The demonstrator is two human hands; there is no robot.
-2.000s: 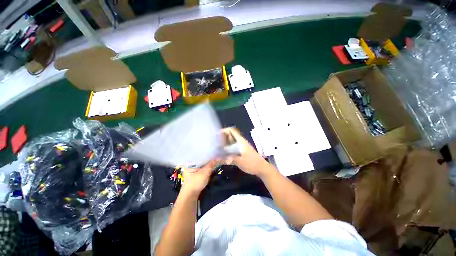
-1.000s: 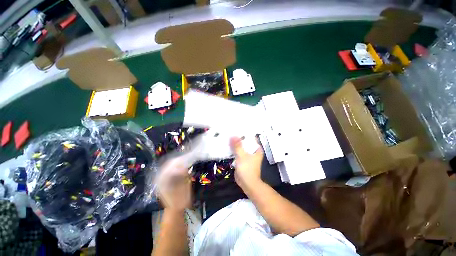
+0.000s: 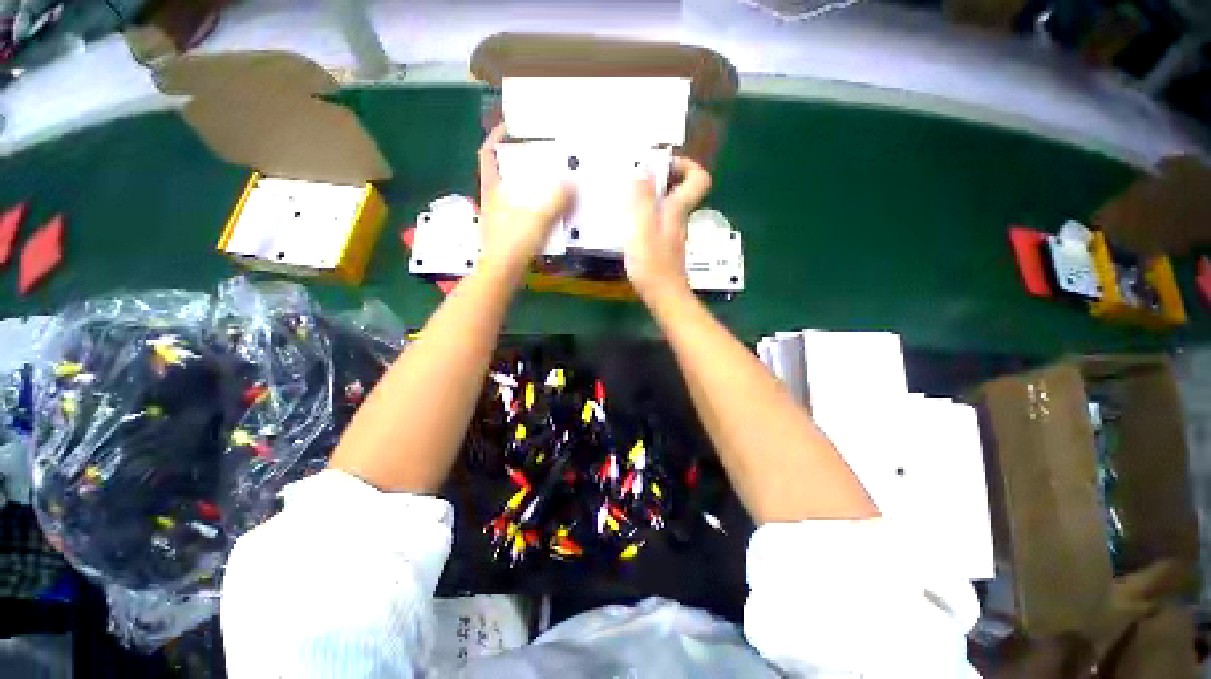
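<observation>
A folded white card insert (image 3: 598, 113) with dark holes is held over the middle yellow retail box (image 3: 580, 284). The box's brown lid (image 3: 604, 57) stands up behind it. My left hand (image 3: 522, 212) grips the insert's left side and my right hand (image 3: 660, 228) grips its right side. The insert covers most of the box opening; how deep it sits cannot be told. Small white pieces stand beside the box, one at its left (image 3: 446, 243) and one at its right (image 3: 715, 255).
A loose pile of AV cables (image 3: 584, 464) lies below the box. A bag of AV cables (image 3: 160, 438) is at left. Stacked inserts (image 3: 903, 464) and a carton (image 3: 1049, 491) are at right. Other yellow boxes stand at left (image 3: 299, 223) and far right (image 3: 1142, 284).
Both hands have moved forward from above the cable pile to the middle box, bringing the white insert with them. The insert is now folded. The view has shifted.
</observation>
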